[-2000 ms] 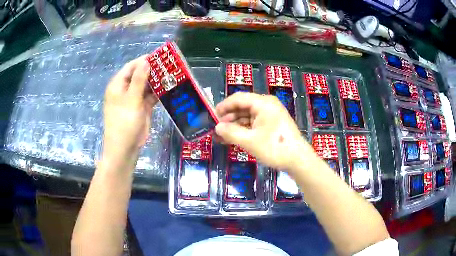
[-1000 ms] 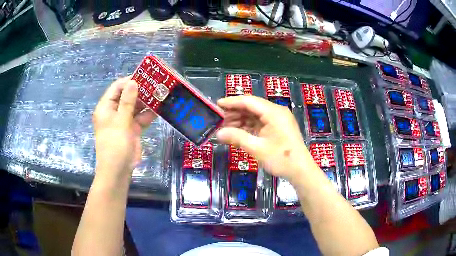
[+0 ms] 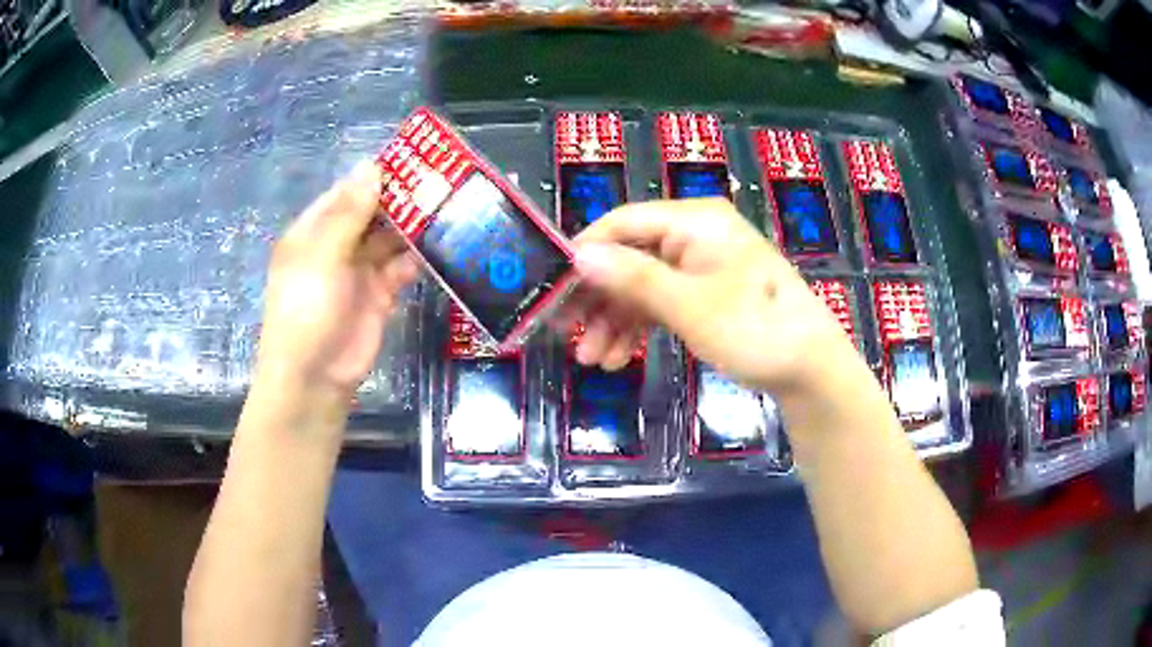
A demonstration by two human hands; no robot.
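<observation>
A red keypad mobile phone (image 3: 478,231) is held tilted above the clear phone tray (image 3: 606,488), its red-and-white keys at the upper left and its dark screen with blue glow at the lower right. My left hand (image 3: 331,272) grips the keypad end. My right hand (image 3: 708,284) pinches the screen end's corner between thumb and fingers. The tray holds several more red phones in two rows, screens up. Its upper left pocket is partly behind the held phone and shows no phone. My right hand and forearm hide parts of some phones.
Stacked clear trays (image 3: 190,240) lie at left. Another filled tray (image 3: 1059,284) lies at right, its phones sideways. A white-grey scanner head (image 3: 912,15) and cables are at the back right. A brown carton (image 3: 158,544) is below the bench at left.
The phone was turned flatter, then tilted steeper again, staying in both hands. Its screen now catches a bright reflection. The view has shifted, so the trays sit higher in the picture.
</observation>
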